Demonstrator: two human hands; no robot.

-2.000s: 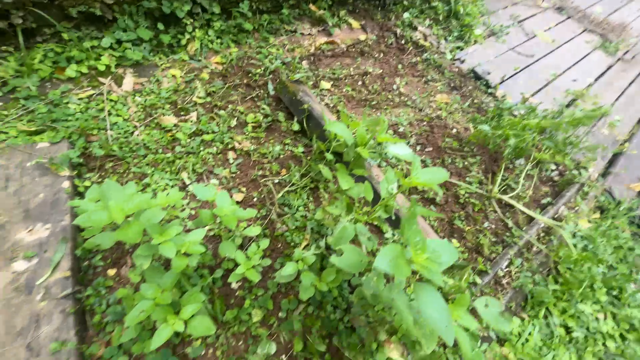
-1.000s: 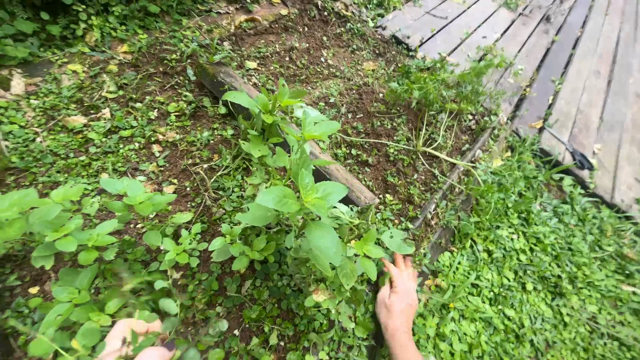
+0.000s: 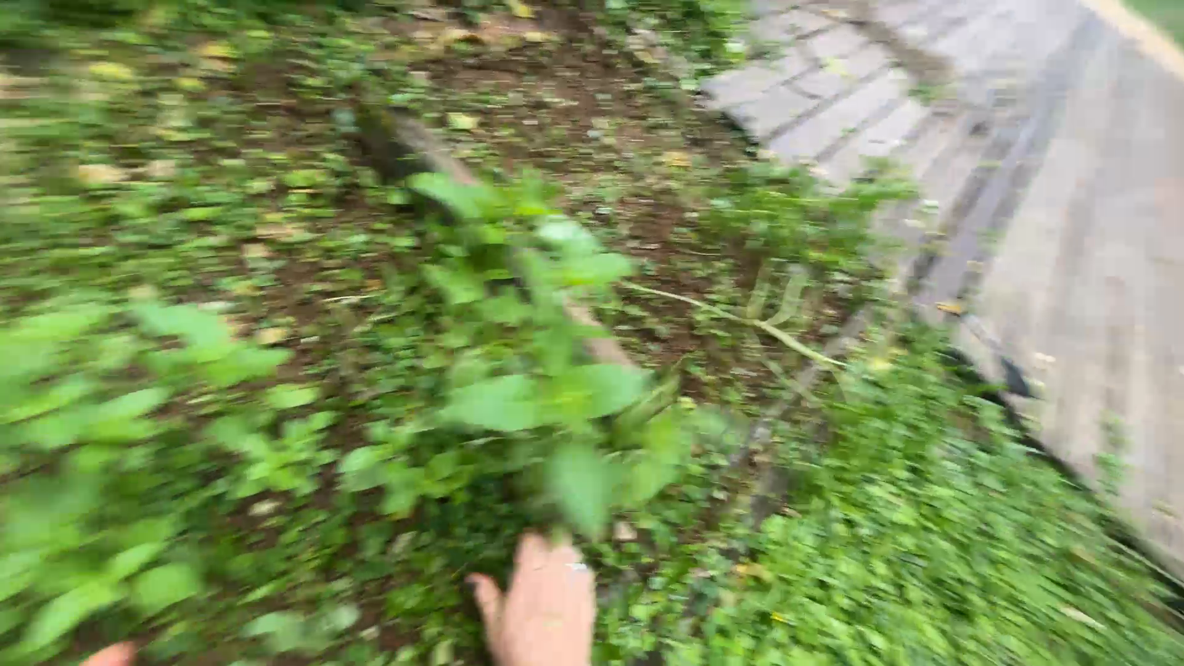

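My right hand (image 3: 544, 601) reaches in at the bottom centre, right at the base of a broad-leaved green plant (image 3: 555, 398). Its fingertips go under the leaves, so whether they grip a stem cannot be told. Of my left hand (image 3: 111, 655) only a blurred bit shows at the bottom left edge, near another leafy plant (image 3: 139, 416). The tall plant leans over a wooden edging board (image 3: 435, 153) that lies in the soil.
Slabs or boards of a grey walkway (image 3: 1064, 231) run along the right. A thin edging strip (image 3: 768, 444) borders low green ground cover (image 3: 925, 536). A bare pale stem (image 3: 731, 314) lies across brown soil (image 3: 555, 92). The view is blurred.
My right hand has moved left, from the plant's right side to its base. Less of my left hand shows at the bottom left than a second ago.
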